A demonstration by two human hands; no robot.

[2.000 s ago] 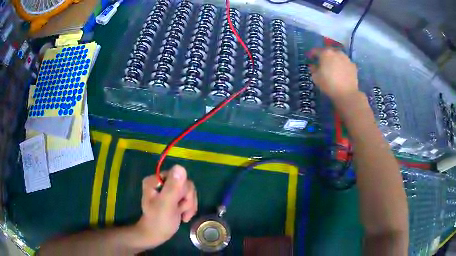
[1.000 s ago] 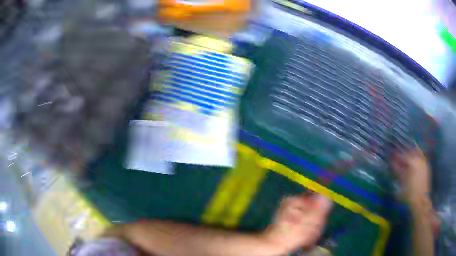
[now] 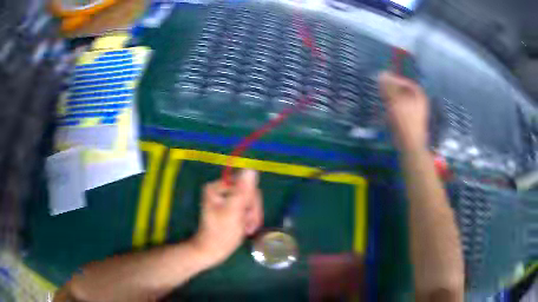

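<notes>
My left hand (image 3: 231, 207) is closed on the red test lead (image 3: 259, 133), just left of and above the contact base (image 3: 275, 249). The lead runs up over the blister tray. The silver contact base lies on the green mat, with its dark cable faintly visible above it. My right hand (image 3: 404, 97) is at the right end of the blister tray (image 3: 206, 112), over or beside its last row of shiny round components (image 3: 248, 59). It is blurred, and I cannot tell whether it holds a component. The probe tip is not discernible.
The sticker sheet with blue dots (image 3: 103, 88) and paper slips (image 3: 66, 180) lie at the left. The orange fan (image 3: 82, 15) is at the back left. Stacked trays (image 3: 472, 112) and a side tray (image 3: 489, 224) are at the right. A brown-red pad (image 3: 336, 276) lies right of the base.
The view swung left and has come back, with motion blur. Compared with the oldest frame, my left hand still holds the red lead and my right hand remains at the tray's right end.
</notes>
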